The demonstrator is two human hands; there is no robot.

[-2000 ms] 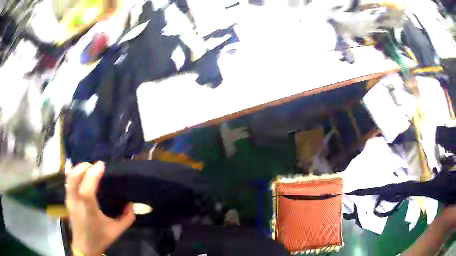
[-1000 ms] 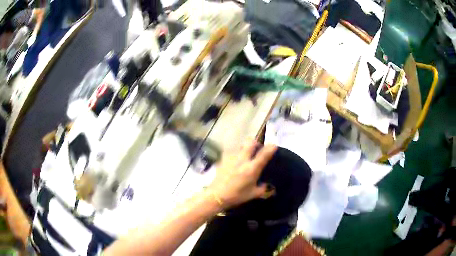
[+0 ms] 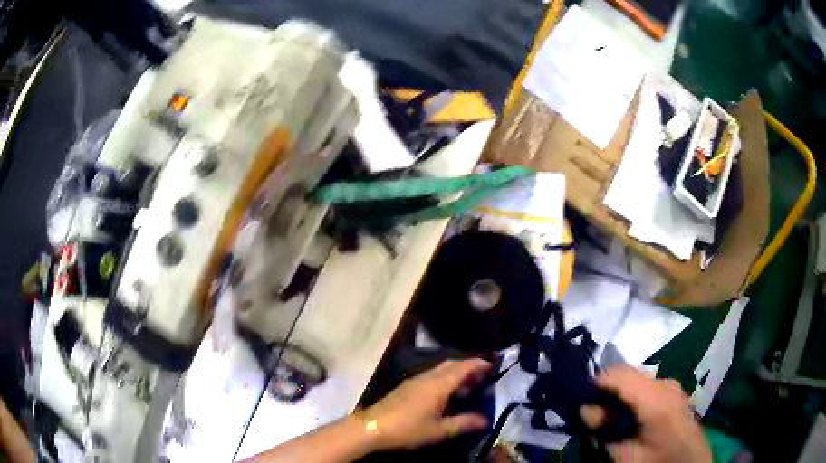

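Observation:
A thick black tape roll (image 3: 485,289) with a pale core hole lies flat beside the sewing machine table's edge. My right hand (image 3: 657,416), at the lower right, is closed on a tangled bunch of black tape (image 3: 561,380). My left hand (image 3: 435,402) is just below the roll, thumb and fingers apart around a dark area; whether it holds tape there is unclear. Loose loops of tape lie between my two hands, just below the roll.
A large white sewing machine (image 3: 195,199) stands at left on a pale table (image 3: 362,307), with scissors (image 3: 294,371) on it. A green strip (image 3: 426,190) crosses the table's far part. A cardboard-lined cart with a yellow rail (image 3: 801,194) holds papers and a white box (image 3: 706,158). Papers lie near the roll.
The view has swung toward the machine and cart. My left hand has let go of the roll, which now lies flat. My right hand has come in beside it with the tape bunch.

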